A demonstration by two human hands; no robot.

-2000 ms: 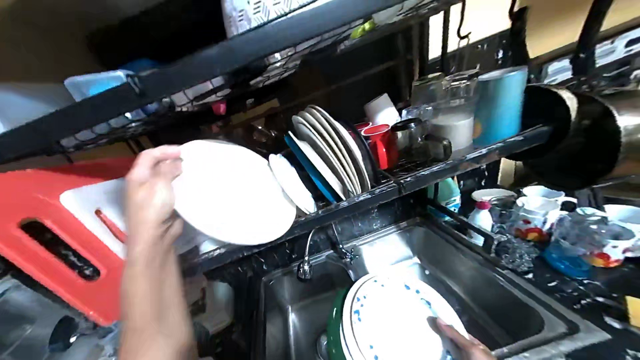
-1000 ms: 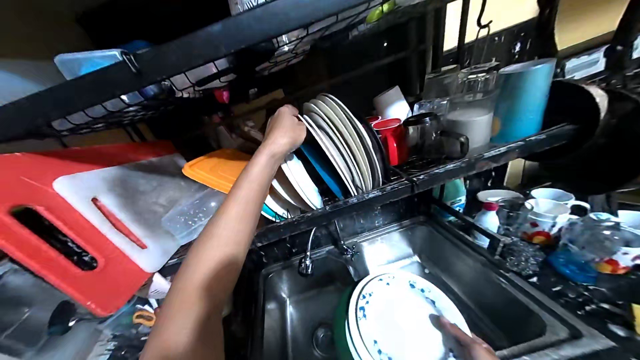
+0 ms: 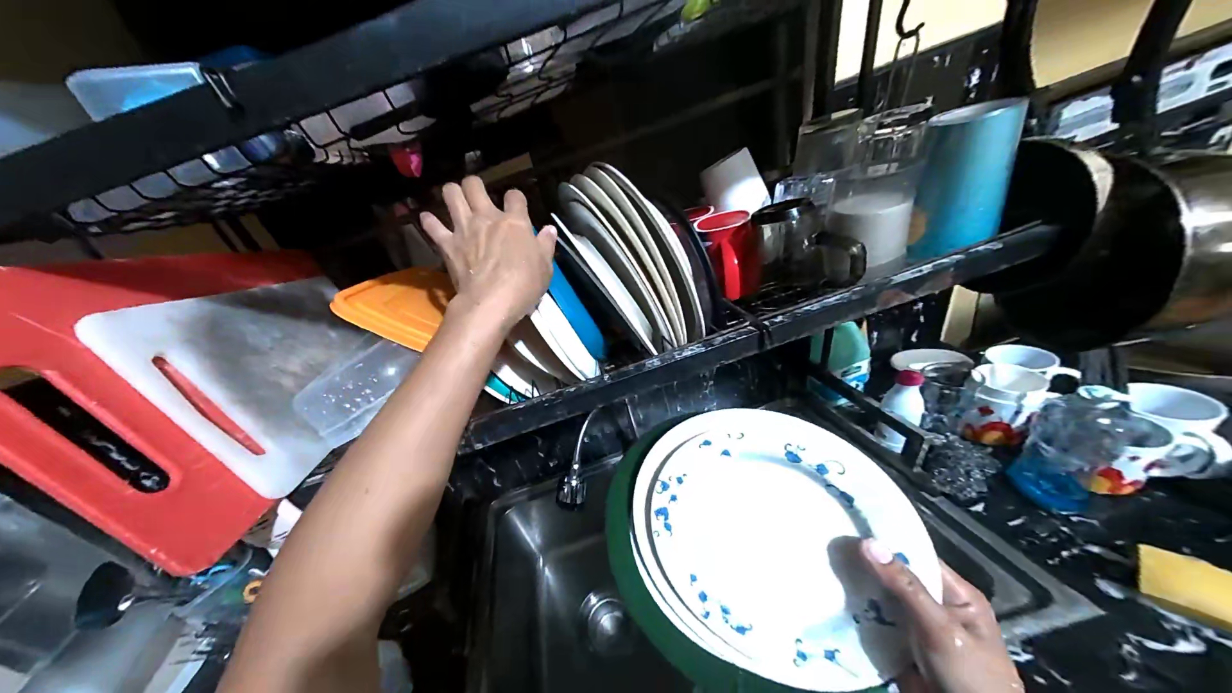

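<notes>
My left hand [image 3: 496,252] is raised over the dish rack with its fingers spread, in front of upright plates [image 3: 630,255] and beside an orange plastic lid [image 3: 399,303]. Whether its fingertips touch a plate edge is unclear. Over the steel sink [image 3: 544,577], my right hand [image 3: 948,626] grips a small stack of dishes at its lower right edge, thumb on top. The uppermost is a white plate with blue floral trim [image 3: 770,539]; a green dish [image 3: 630,568] shows beneath. More white plates [image 3: 558,332] stand below my left wrist.
Red and white cutting boards [image 3: 212,356] lean at left. Red mugs [image 3: 729,245], glass mugs and a blue tumbler [image 3: 967,183] stand on the rack's right. Cups [image 3: 1006,390], a bottle [image 3: 903,404] and a yellow sponge [image 3: 1184,582] are on the wet counter. A shelf edge [image 3: 318,82] crosses overhead.
Two seconds ago my left hand held a large white plate at the rack's left; it now holds none, and its fingers have spread. The patterned stack in my right hand appears higher and nearer the rack.
</notes>
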